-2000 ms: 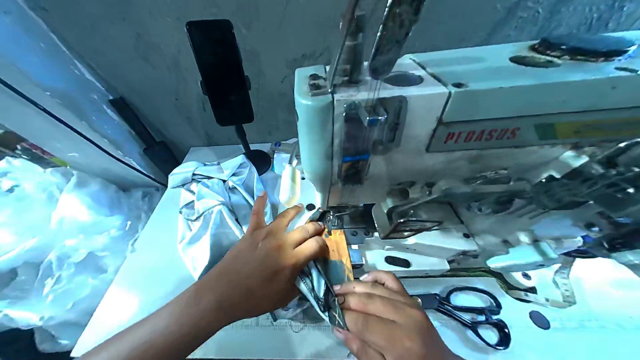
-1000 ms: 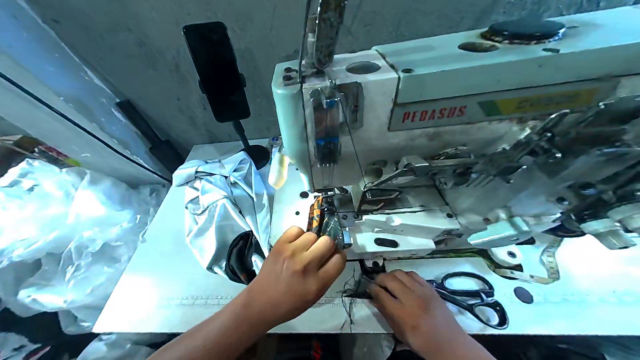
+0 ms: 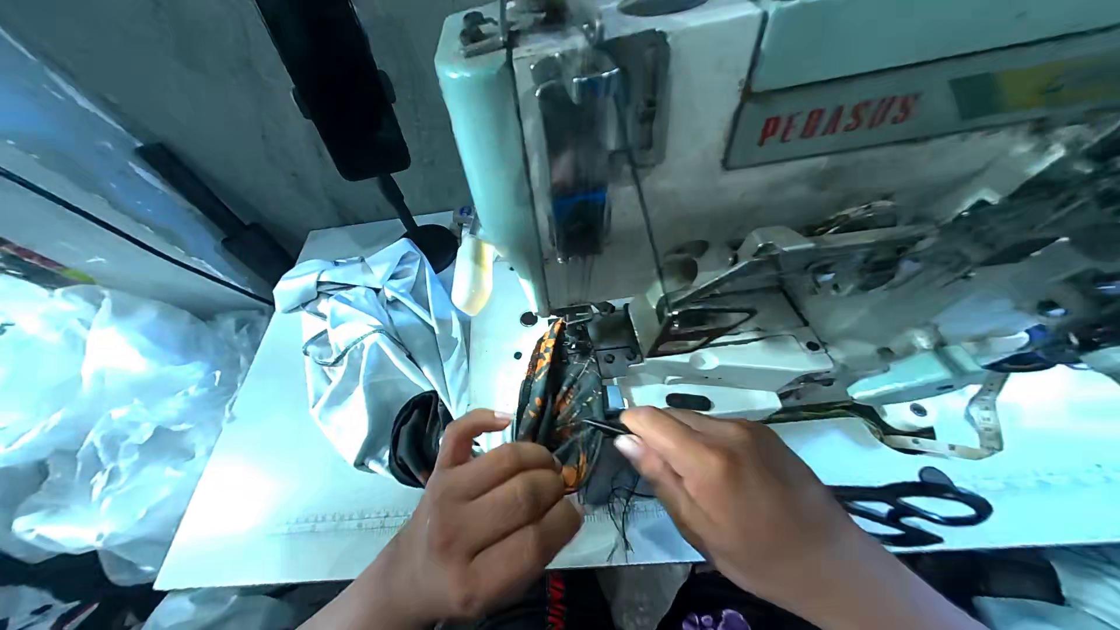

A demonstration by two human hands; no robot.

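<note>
My left hand (image 3: 494, 516) grips the near end of a dark fabric piece with an orange pattern (image 3: 560, 411), whose far end lies at the presser foot (image 3: 577, 324) of a Pegasus sewing machine (image 3: 612, 175). My right hand (image 3: 700, 472) pinches a small dark pointed thing (image 3: 605, 426) against the right side of that fabric; what it is cannot be told. Loose dark threads (image 3: 623, 516) hang below, between the hands. Left of the machine lies crumpled silvery fabric (image 3: 376, 341) with a rolled black piece (image 3: 418, 437) at its near edge.
Black-handled scissors (image 3: 914, 507) lie right of my right hand. A measuring tape (image 3: 984, 420) curls on the white table (image 3: 262, 499). A phone on a stand (image 3: 337, 87) rises behind the silvery fabric. Clear plastic bags (image 3: 114, 420) fill the far left.
My right hand has moved from the table's near part up beside the patterned fabric, with the dark pointed thing now in its fingers. The view has moved closer to the machine.
</note>
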